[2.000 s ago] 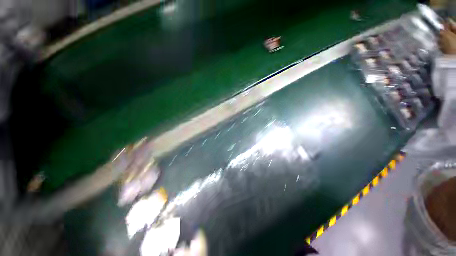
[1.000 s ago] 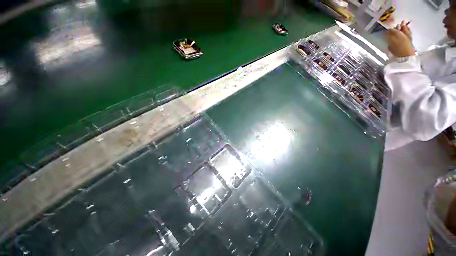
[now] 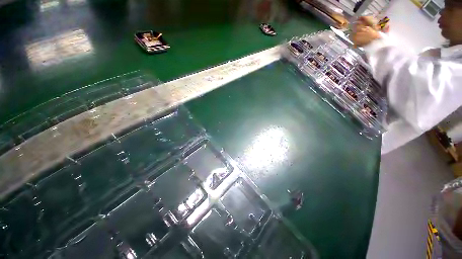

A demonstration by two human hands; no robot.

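Observation:
Neither of my hands shows. A clear blister tray (image 3: pixel 147 184) lies nearest in front of me, over the green bench and the pale metal rail. The pockets in view show green through them and hold no parts. A device unit (image 3: pixel 152 42) with a dark frame and a small orange piece lies on the green conveyor beyond the rail. A smaller dark unit (image 3: pixel 268 29) lies farther right on the conveyor.
The pale rail (image 3: pixel 223 76) divides conveyor and bench. A clear tray with dark, shiny units (image 3: pixel 332 73) lies at the right beside a person in white sleeves (image 3: pixel 410 86). A clear bag-like item (image 3: pixel 448 212) is at the lower right edge.
Since the first frame, the silver-white parts at lower left have left view and the clear tray has appeared. Since the second, the units and tray sit farther left in the picture.

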